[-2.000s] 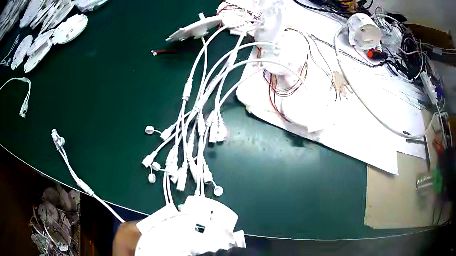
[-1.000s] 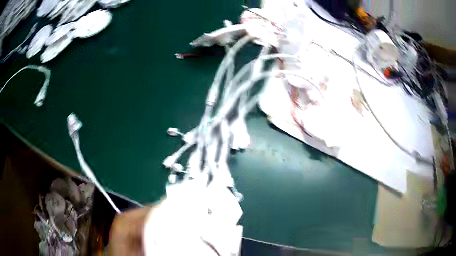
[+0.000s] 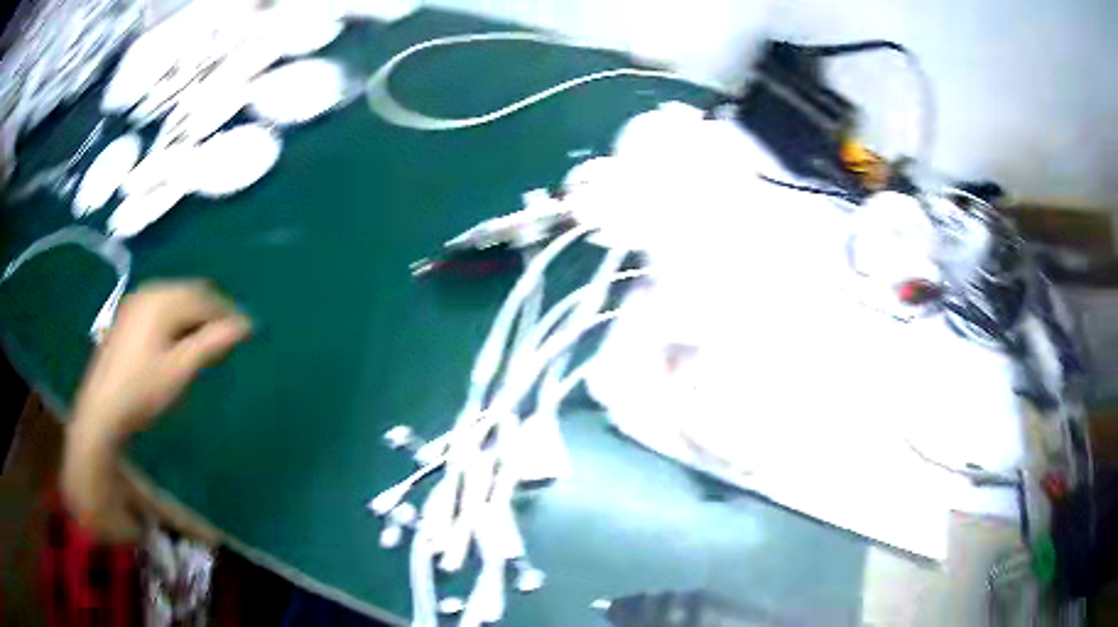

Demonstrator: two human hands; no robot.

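My left hand [image 3: 153, 361] is blurred above the bench's left edge, fingers loosely curled, and nothing shows in it. My right hand is out of the picture. Several white tail cables [image 3: 490, 429] run down the middle of the bench, with connectors and small caps at their lower ends. Their upper ends reach white round bases [image 3: 662, 153] on overexposed paper, where outlines are hard to tell. A dark tool with a pale tip [image 3: 680, 609], perhaps the glue gun, is cut off by the bottom edge.
White discs [image 3: 239, 159] are piled at the upper left, beside a thin white cable [image 3: 104, 245]. A white cord loop [image 3: 429, 120] lies at the back. A black box [image 3: 791, 104], a white housing [image 3: 893, 239] and tangled wires stand back right. Cardboard [image 3: 913, 582] lies lower right.
The white base held at the bottom edge and its trailing cable have gone from view. My left hand has moved left and up. The dark tool shows at the bottom. The view has shifted.
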